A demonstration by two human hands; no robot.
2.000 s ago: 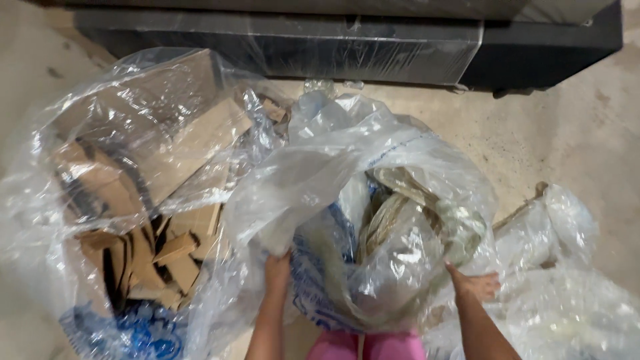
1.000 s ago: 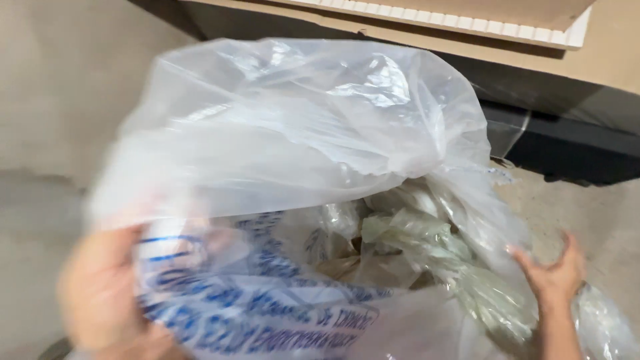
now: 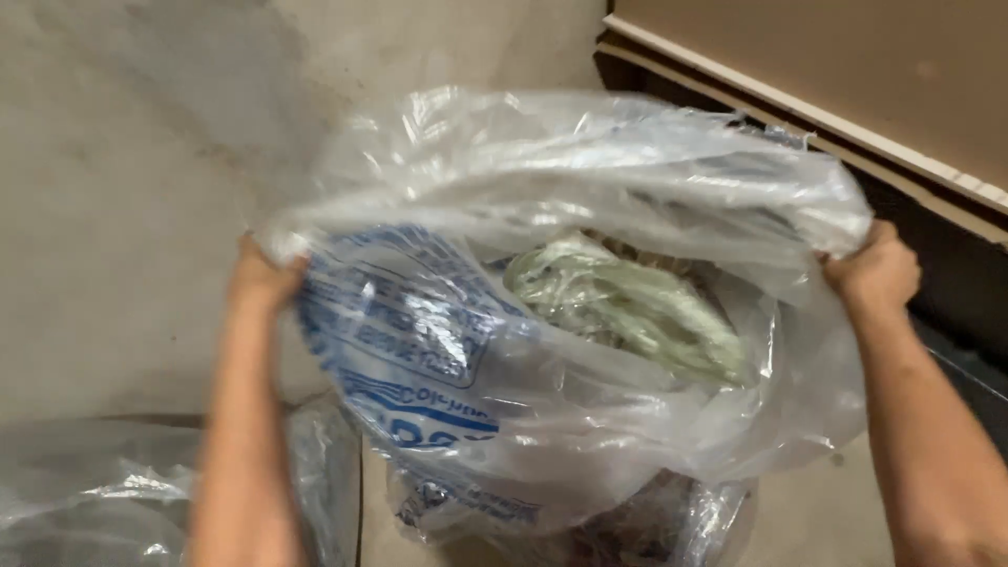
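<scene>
A large clear plastic bag (image 3: 567,449) with blue print hangs stretched between my two hands, its mouth facing up toward me. My left hand (image 3: 268,272) grips the bag's rim at the left. My right hand (image 3: 874,264) grips the rim on the opposite side. Inside the opening lies crumpled, greenish clear plastic film (image 3: 630,303), with something brownish partly hidden behind it. Dark reddish-brown contents show through the clear plastic below the bag; what they are cannot be told.
Brown panels or boxes with a pale edge strip (image 3: 803,118) stand at the upper right, above a dark base (image 3: 953,276). Another clear plastic bag or wrap (image 3: 102,488) lies at the lower left. Concrete floor (image 3: 157,197) shows at the left.
My right hand, apart from the bag with fingers spread one second ago, has closed on its rim. The bag's mouth is pulled wider. The view has shifted strongly.
</scene>
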